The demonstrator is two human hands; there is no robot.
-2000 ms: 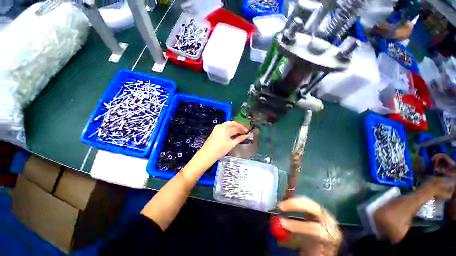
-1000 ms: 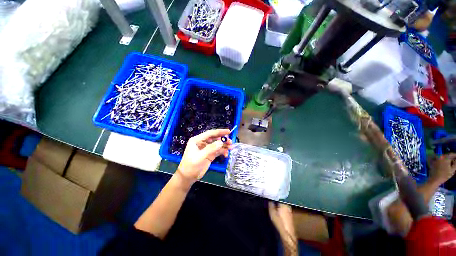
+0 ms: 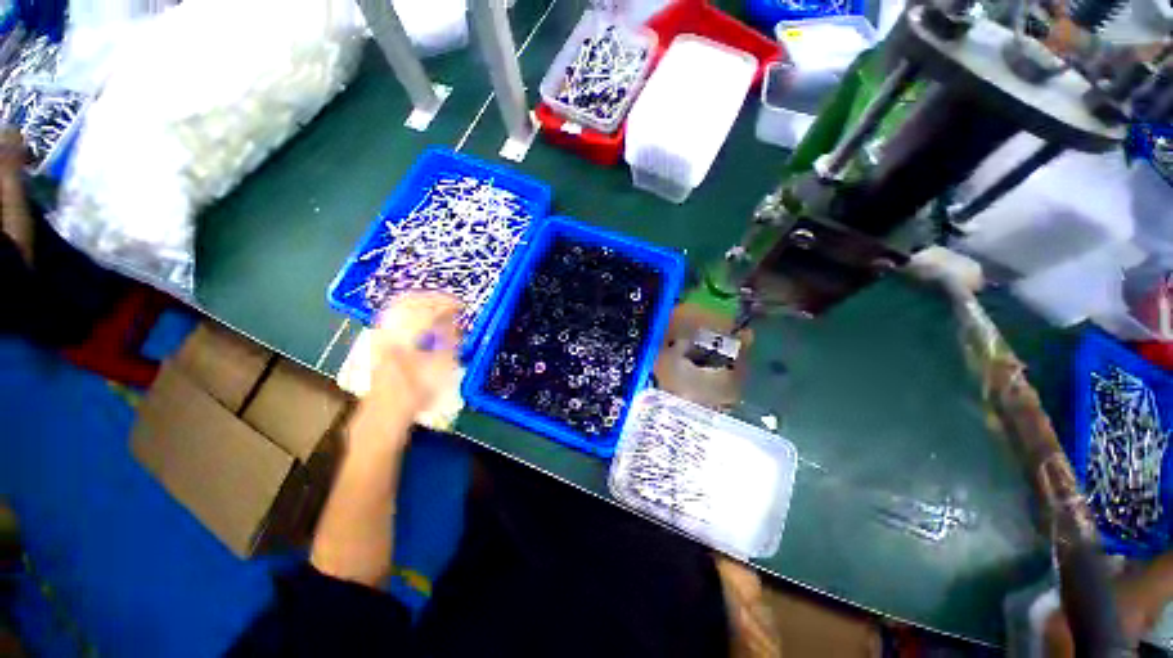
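My left hand [image 3: 418, 350] is blurred, over the white pad [image 3: 365, 365] and the near edge of the left blue tray of silvery pins [image 3: 457, 244]. Its fingers and anything in them cannot be made out. My right hand [image 3: 746, 607] shows only as a strip of skin below the bench edge, cut off by the frame; its grip is hidden. The blue tray of black rings [image 3: 579, 321] is in the middle. The clear plastic box [image 3: 759, 495] holds rows of pins. The metal fixture [image 3: 715, 345] sits under the press [image 3: 836, 257].
The press lever [image 3: 1023, 411] slants down at the right. Loose pins [image 3: 929, 517] lie on the green bench. Another pin tray [image 3: 1122, 456] and another person's arm [image 3: 1145, 598] are at the right. A plastic bag [image 3: 206, 142] is at the left, a carton [image 3: 212, 444] below.
My left hand has moved left from above the black rings to the white pad and pin tray. My right hand left the lever grip earlier and stays low. The view has shifted left.
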